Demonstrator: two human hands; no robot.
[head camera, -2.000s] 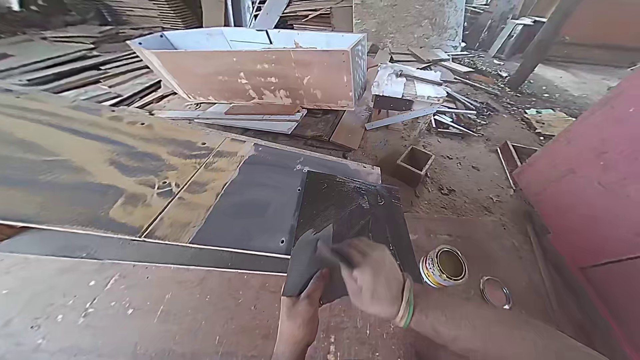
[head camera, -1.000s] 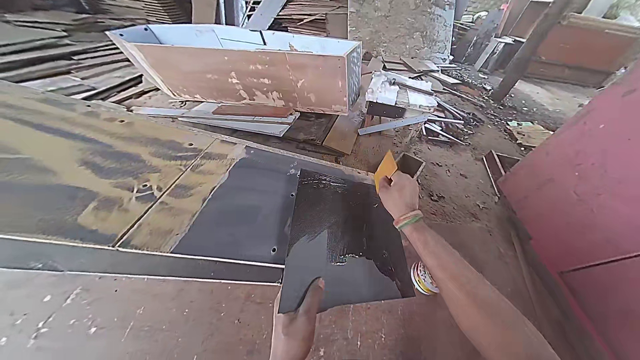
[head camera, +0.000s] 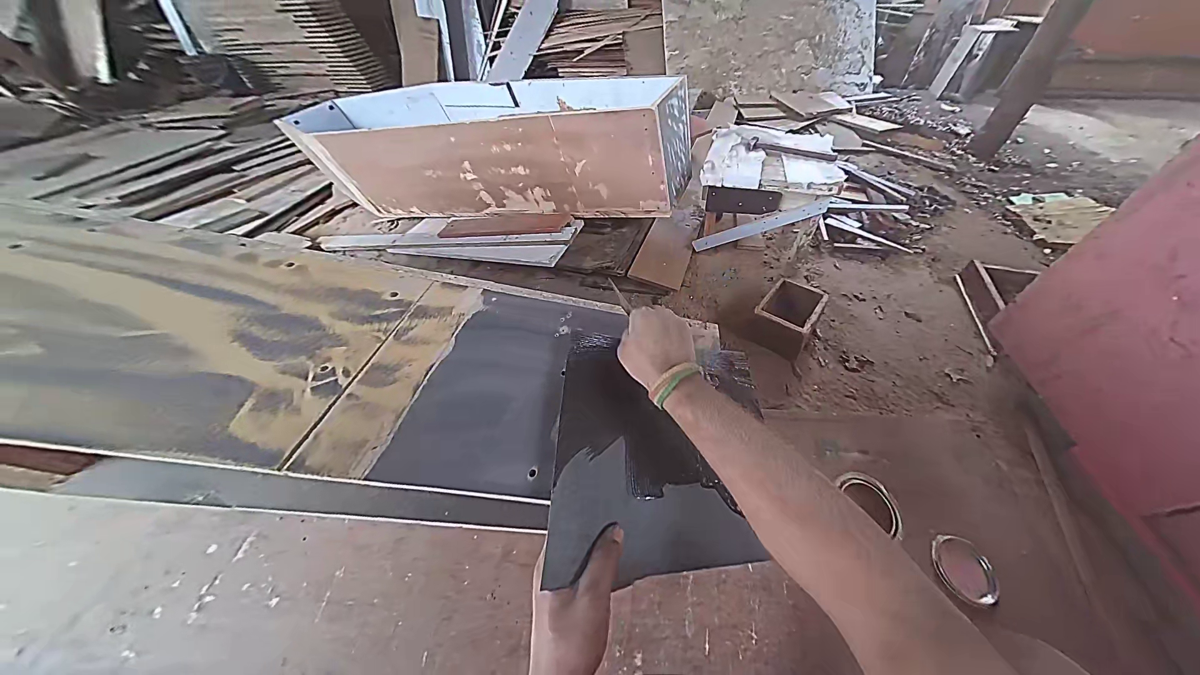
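Observation:
My left hand (head camera: 583, 600) grips the lower left corner of a dark board (head camera: 647, 534), thumb on top. Wet, glossy black coating covers the board's upper part; its lower part is matt grey-black. At the board's far edge, my right hand (head camera: 656, 347) is closed around a thin flat spreader (head camera: 619, 294), seen nearly edge-on and mostly hidden by the fingers. A green and pale band circles the right wrist. Beside the right forearm is the rim of an open tin (head camera: 872, 503), partly hidden by the arm. A round metal lid or ring (head camera: 966, 570) lies to its right.
A long panel (head camera: 187, 347), patched yellow and dark, adjoins the board on the left. Beyond stand a long wooden box (head camera: 497, 164) and a small open box (head camera: 790, 314). Wood scraps (head camera: 862, 206) litter the ground. A pink-red panel (head camera: 1116, 347) rises at the right.
My right hand first moved from low on the board to beyond its far right, where the spreader showed yellow, then back left to the far edge. The wet black area now reaches farther up the board.

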